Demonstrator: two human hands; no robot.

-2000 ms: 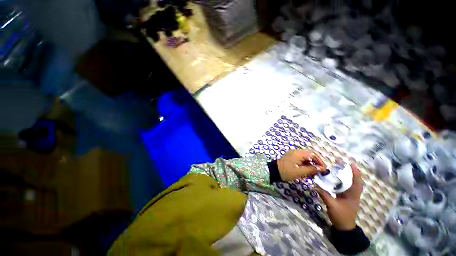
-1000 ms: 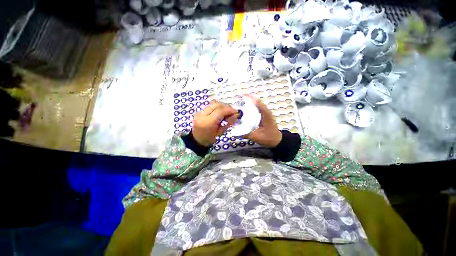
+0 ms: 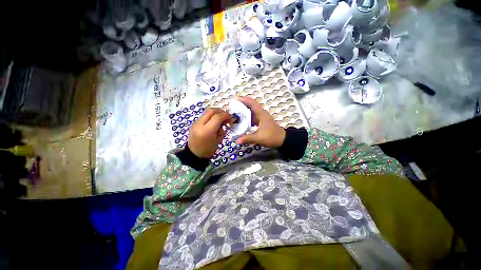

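My right hand point(image 3: 263, 125) holds a white hollow shell point(image 3: 242, 117) above the holding tray, gripping it from its right side. My left hand point(image 3: 207, 133) is at the shell's open left side, its fingertips pinched at a dark spot inside; whether they hold a small round insert cannot be told. The cream holding tray point(image 3: 282, 100) lies under both hands. Its left part bears rows of purple-ringed round inserts point(image 3: 182, 119); its right part shows plain beige holes. The hands hide the tray's middle.
A heap of white shells with dark spots point(image 3: 321, 66) lies beyond the tray to the right. A single shell point(image 3: 209, 82) lies behind the tray. A slim dark tool point(image 3: 424, 88) lies at right. Plain shells point(image 3: 126, 34) and a grey layered stack point(image 3: 45, 95) are at far left.
The view has swung round and the bench now lies across the front. Both hands stay together at the white shell, which is turned slightly differently.
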